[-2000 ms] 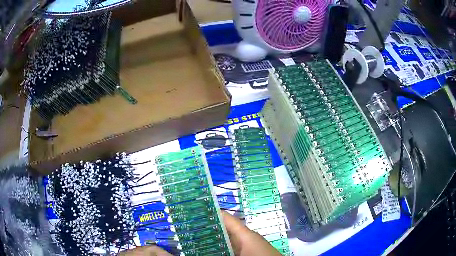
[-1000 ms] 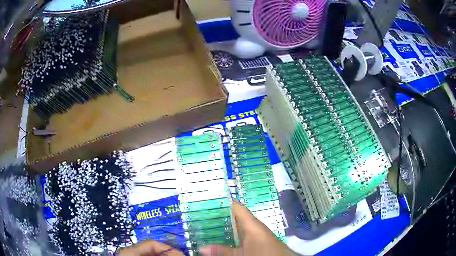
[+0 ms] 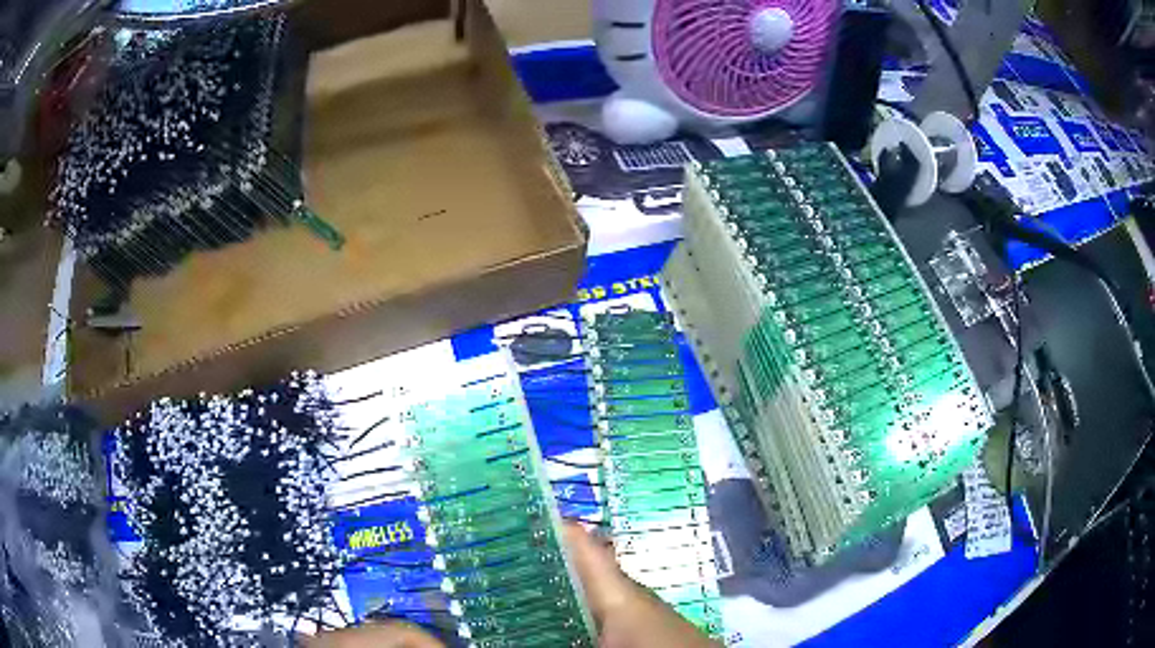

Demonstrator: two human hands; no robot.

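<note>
A green PCB panel (image 3: 488, 506) lies at a slant at the bottom centre, with black wires along its left edge. My right hand (image 3: 633, 605) holds the panel's right edge; the bottom of the picture cuts the hand off. My left hand (image 3: 378, 635) shows only as a strip of fingers at the bottom edge, left of the panel; whether it holds a wire is hidden. A heap of black wire leads (image 3: 228, 506) with white tips lies left of the panel. A second panel (image 3: 646, 443) lies flat to the right.
A stack of PCB panels (image 3: 849, 342) stands at right. An open carton (image 3: 418, 215) at upper left holds wired boards (image 3: 177, 139). A pink-grilled fan (image 3: 741, 51), a white spool (image 3: 906, 158) and cables are behind. A clear plastic bag (image 3: 51, 519) is at far left.
The held panel and my right hand moved right and then back left. My left hand stays at the bottom edge. The camera view shifted slightly.
</note>
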